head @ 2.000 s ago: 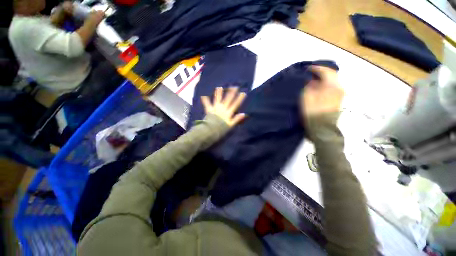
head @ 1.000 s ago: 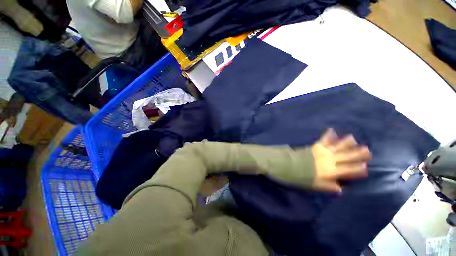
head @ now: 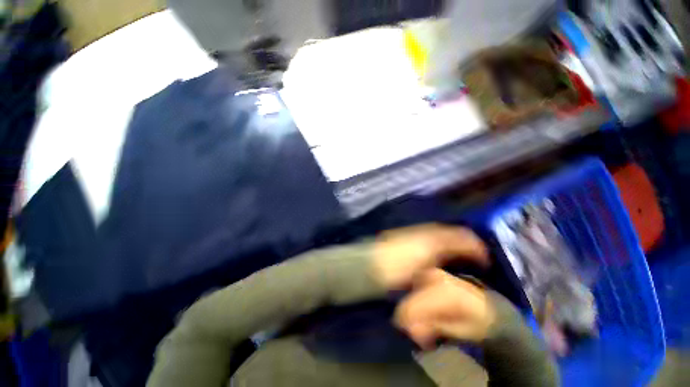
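Note:
The frame is blurred. Navy fabric panels [head: 204, 174] lie flat over the left part of the white machine table [head: 378, 98] and run under the machine head [head: 265, 30]. Their front part hangs dark towards my lap. My left hand [head: 430, 255] and my right hand [head: 445, 308] are close together or touching, above my lap and off the table's front edge. Their fingers are curled. Dark material shows beside the fingers, but blur hides whether they grip it.
A blue plastic basket [head: 651, 317] with pale scraps stands right of my hands. The ruler-marked table edge [head: 446, 170] runs above them. A small brown open box [head: 522, 87] sits at the table's right end, with a red thing [head: 639, 204] beyond the basket.
The view has swung right, bringing the right basket and box in. My left hand has left the navy panel, and my right hand shows again beside it over my lap.

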